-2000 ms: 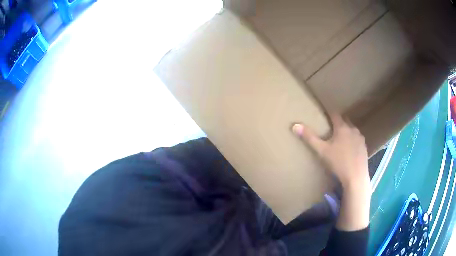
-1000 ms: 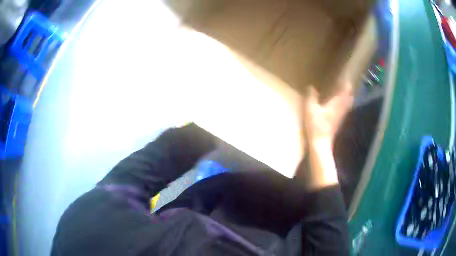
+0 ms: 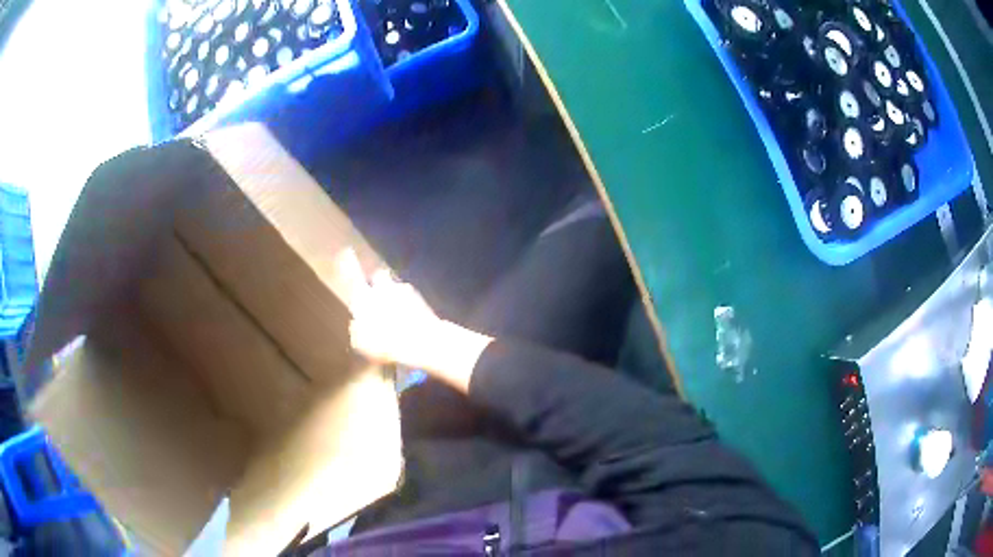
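Note:
A large open brown carton is at the left, tilted, with its opening towards me; its visible inside shows no parts. My right hand reaches in from the lower right and grips the carton's right edge, overexposed where it touches. My left hand is not in view.
Blue crates full of black discs stand low at the top left. A bright-blue tray of discs lies on the green bench. Clear plastic scrap is near the bench edge. A white machine with a red light is lower right.
The carton has swung from upper centre to the left of the picture, with my right hand on it. The view has turned, bringing the crates, the tray and the machine into view.

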